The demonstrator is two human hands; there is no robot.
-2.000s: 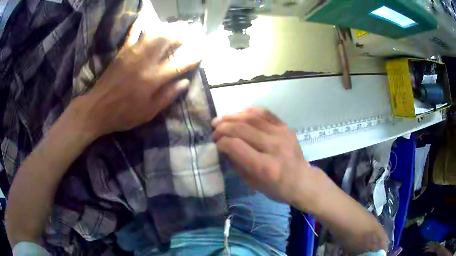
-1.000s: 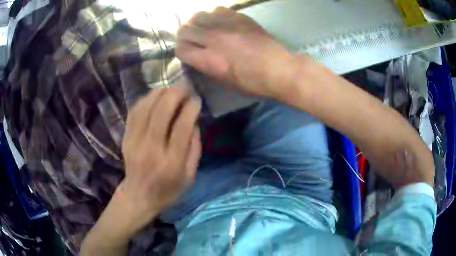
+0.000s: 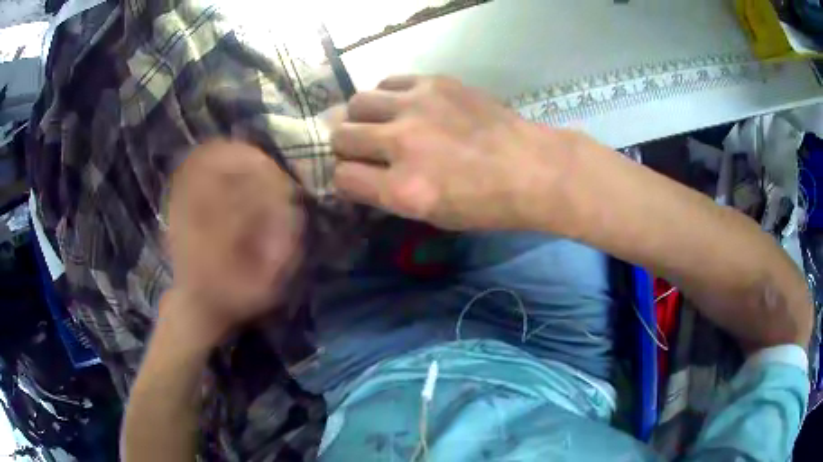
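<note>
The plaid shirt piece (image 3: pixel 135 135) in dark purple-brown, cream and grey lies over the left of the table and hangs down toward the lap. My right hand (image 3: pixel 424 153) is bare and holds the straight seam edge (image 3: pixel 311 144) of the plaid at the table's front edge, with its fingers bent over the cloth. My left hand (image 3: pixel 236 235) is bare and blurred, over the plaid to the left of my right hand. Its fingers cannot be made out. The sewing machine is out of the picture.
A measuring tape (image 3: pixel 623 88) runs along the front edge of the white table (image 3: pixel 541 45). A yellow box (image 3: pixel 762 27) is cut off at the top right. A blue bin rim (image 3: pixel 644 352) stands right of my legs, with a red item (image 3: pixel 666 316) and plaid cloth inside.
The view has tilted down from the machine to the lap. My right hand has moved onto the plaid's edge. My left hand has come back from the lamp-lit area and moved left.
</note>
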